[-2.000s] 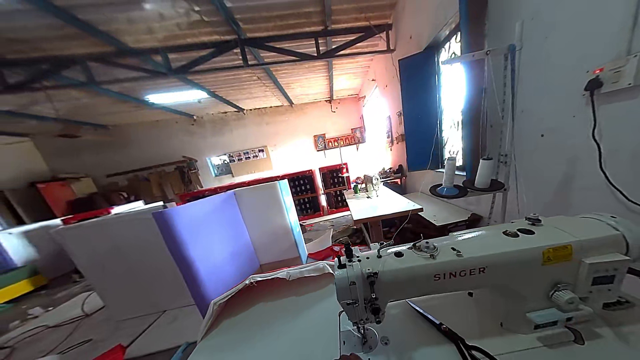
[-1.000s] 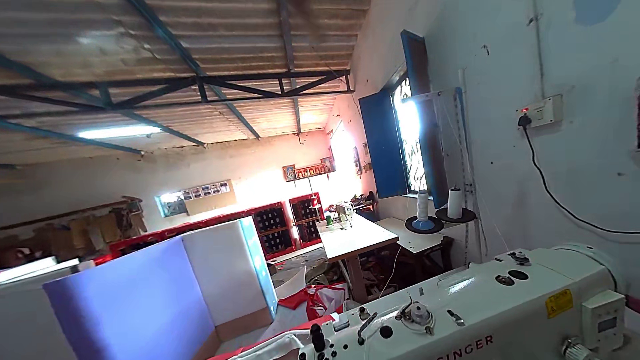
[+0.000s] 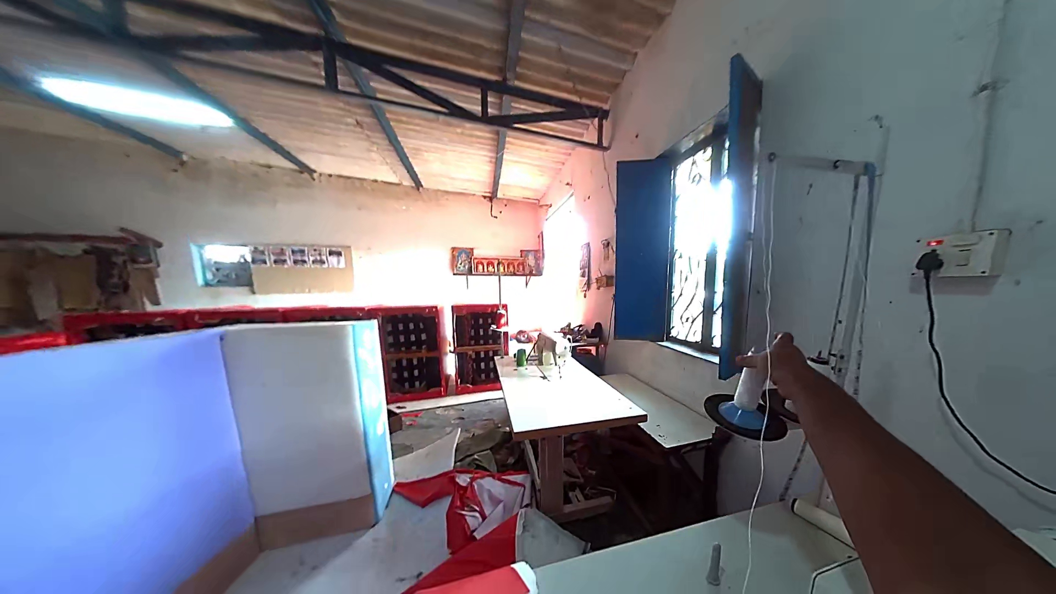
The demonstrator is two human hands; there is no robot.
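Observation:
My right hand (image 3: 780,365) reaches out from the lower right to the thread stand beside the window. Its fingers are at the top of a white thread cone (image 3: 749,389), which stands on a blue and black disc holder (image 3: 738,417); whether they grip the cone or the thread I cannot tell. A white thread (image 3: 763,462) hangs down past the hand toward the sewing table (image 3: 660,549). A second holder is partly hidden behind the hand. My left hand is out of view.
A blue window shutter (image 3: 738,214) stands close by the hand. A black cable (image 3: 940,371) hangs from a wall socket (image 3: 961,253). Ahead is another table (image 3: 569,400) with a sewing machine (image 3: 551,348). Red and white cloth (image 3: 487,511) lies at the lower middle, beside white and purple panels (image 3: 297,412).
My right arm has come into view and its hand is now at the thread cone. The view has swung up and right, so the Singer machine's head is no longer seen.

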